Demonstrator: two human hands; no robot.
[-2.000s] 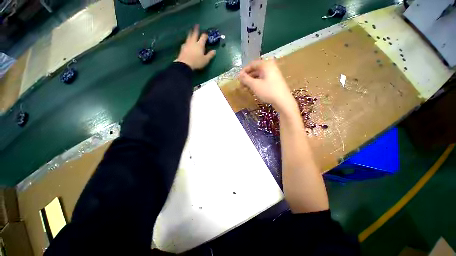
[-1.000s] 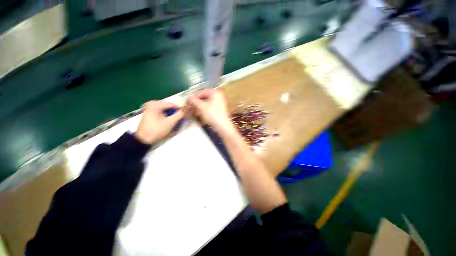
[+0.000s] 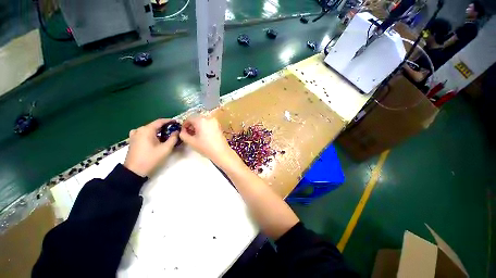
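My left hand [image 3: 147,146] holds a round dark-blue unit [image 3: 169,130] above the far edge of the white work board [image 3: 185,217]. My right hand [image 3: 204,136] is at the unit's right side, its fingertips pinched together against it. A small reddish wired component [image 3: 189,128] shows at the right fingertips, partly hidden by them. A tangled red-black pile of components [image 3: 253,146] lies on the cardboard to the right of the board.
The green conveyor belt [image 3: 136,87] runs beyond the bench with several spaced blue units. A pale metal upright [image 3: 211,54] stands ahead. Small black bits [image 3: 90,163] line the bench edge. A blue bin [image 3: 321,176] is below right, and people [image 3: 459,35] are at far right.
My left hand has come back from the belt with a blue unit, and both hands have met over the board's far edge. The view has swung to the right.
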